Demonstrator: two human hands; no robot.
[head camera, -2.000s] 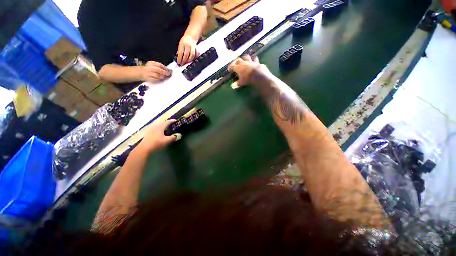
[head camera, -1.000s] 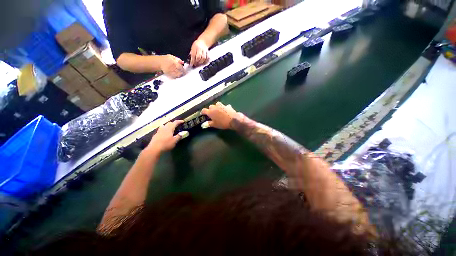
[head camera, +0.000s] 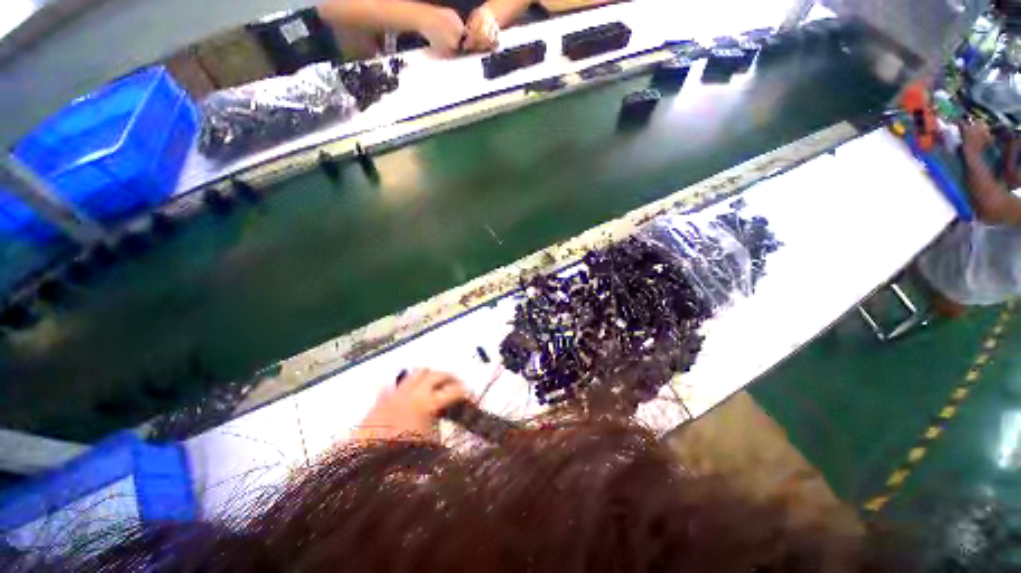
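My left hand (head camera: 412, 403) is low in the view over the white table edge, partly cut off by my hair. Its fingers are closed around the near end of a dark bar (head camera: 479, 423), which looks like a row of joined housings. A small black spot shows at the fingertips, too blurred to name. My right hand does not show; hair covers the lower view. A heap of small black parts (head camera: 605, 325) lies on the white tabletop to the right, with a clear plastic bag (head camera: 711, 257) over its far side. One loose small black part (head camera: 483, 354) lies left of the heap.
The green conveyor belt (head camera: 448, 213) runs beyond the pale edge rail (head camera: 493, 285). Black blocks (head camera: 639, 105) and small upright pieces (head camera: 366, 160) stand on it. Blue bins (head camera: 112, 146) are at the left. Another person's hands (head camera: 476, 31) work across the belt. Another worker is at the right.
The view has turned down and right to the near table and heap. My left hand has come back from the belt to the table with the dark bar. My right hand has gone out of sight.
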